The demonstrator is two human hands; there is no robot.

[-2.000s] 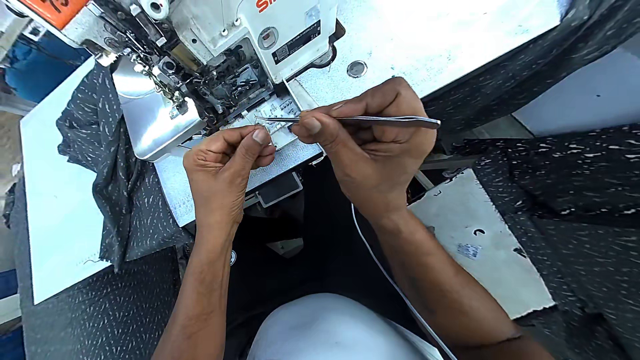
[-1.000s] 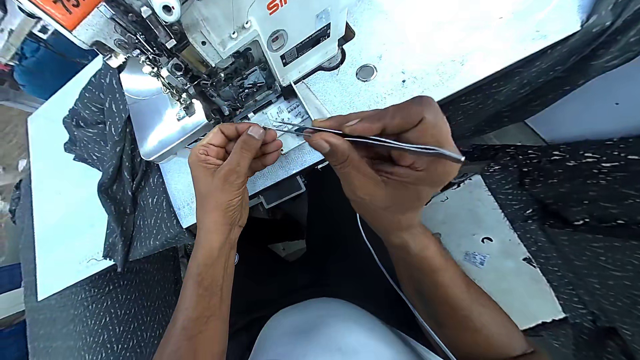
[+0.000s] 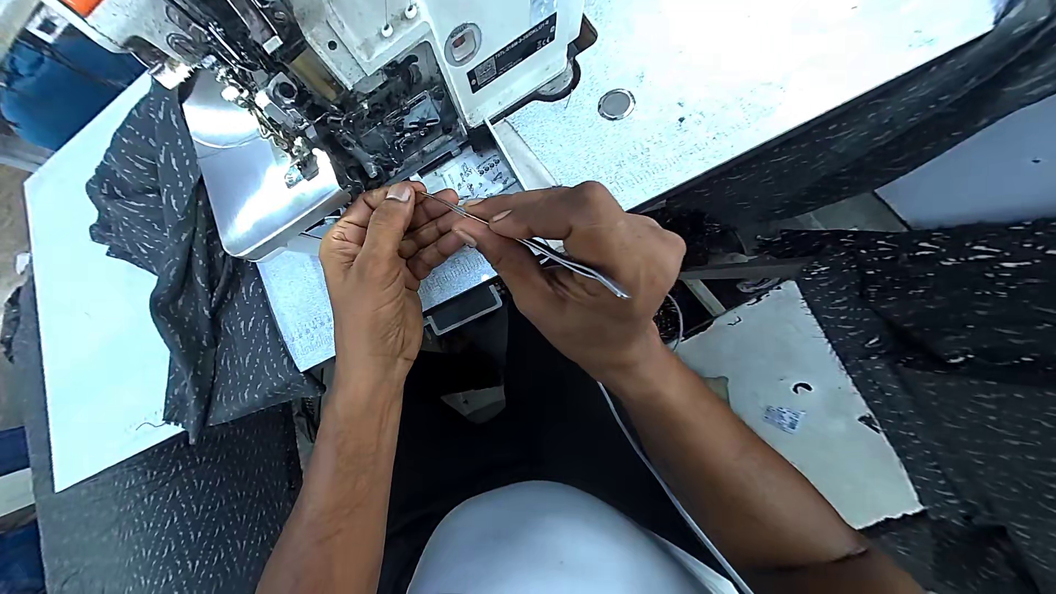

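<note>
Metal tweezers (image 3: 569, 261) lie in my right hand (image 3: 590, 268), pinched between thumb and fingers, their tips pointing left toward my left hand (image 3: 379, 247). My left thumb and index finger are pressed together at the tweezer tips; what they pinch is too small to tell, possibly a thread. Both hands are just in front of an overlock sewing machine (image 3: 511, 49), whose front cover is open on its looper parts (image 3: 404, 120). The shiny metal cloth plate (image 3: 264, 194) is to the left of my fingers.
Dark flecked fabric (image 3: 190, 280) drapes over the table's left part. The white machine table (image 3: 742, 82) stretches to the right, with a round metal disc (image 3: 616, 104) set in it. More dark fabric (image 3: 957, 330) hangs at right, beside a white board (image 3: 800, 412). A white cord (image 3: 652, 474) runs below my right forearm.
The tweezers have turned in my right hand, their rear end now lying lower across the palm. My left hand's fingers have spread a little below the pinch.
</note>
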